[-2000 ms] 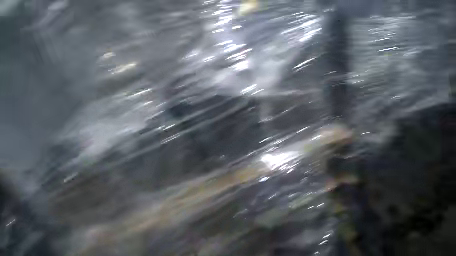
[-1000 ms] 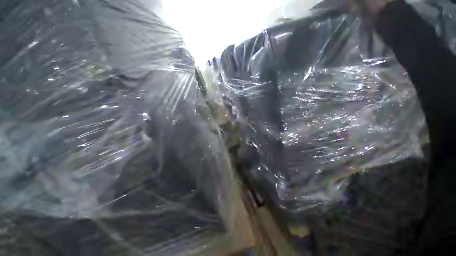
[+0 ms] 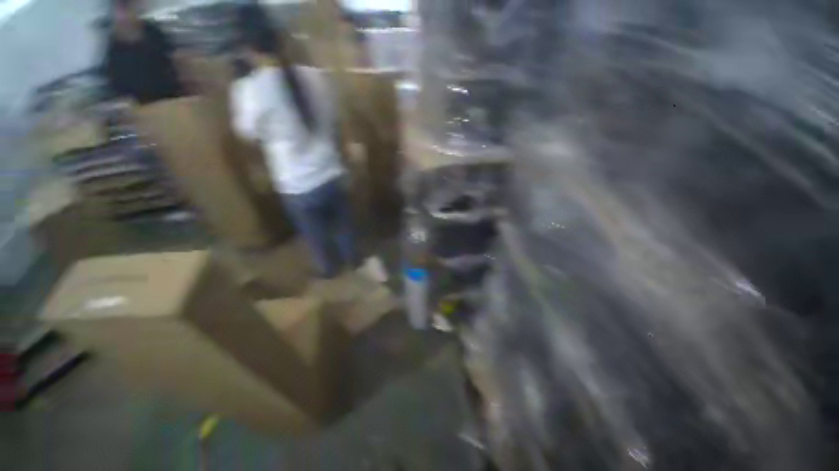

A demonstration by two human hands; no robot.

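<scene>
Neither of my hands shows in the picture. Nearest to me, plastic-wrapped dark goods [image 3: 681,248] fill the right half, blurred by motion. A large brown carton [image 3: 221,340] lies tilted on the floor at the lower left, with a pale patch on its end face, too blurred to read. Lower brown cardboard [image 3: 313,336] stands against its right side.
A person in a white top [image 3: 294,129] stands by tall brown cartons [image 3: 207,166]. Another person in dark clothing [image 3: 140,60] is farther left. A red object [image 3: 9,375] is at the left edge. A white, blue-topped roll or bottle [image 3: 417,296] stands beside wrapped goods.
The view has swung from close wrapped goods to the floor with cartons and people. The dark-sleeved arm and hand seen at the upper right one second ago are out of view.
</scene>
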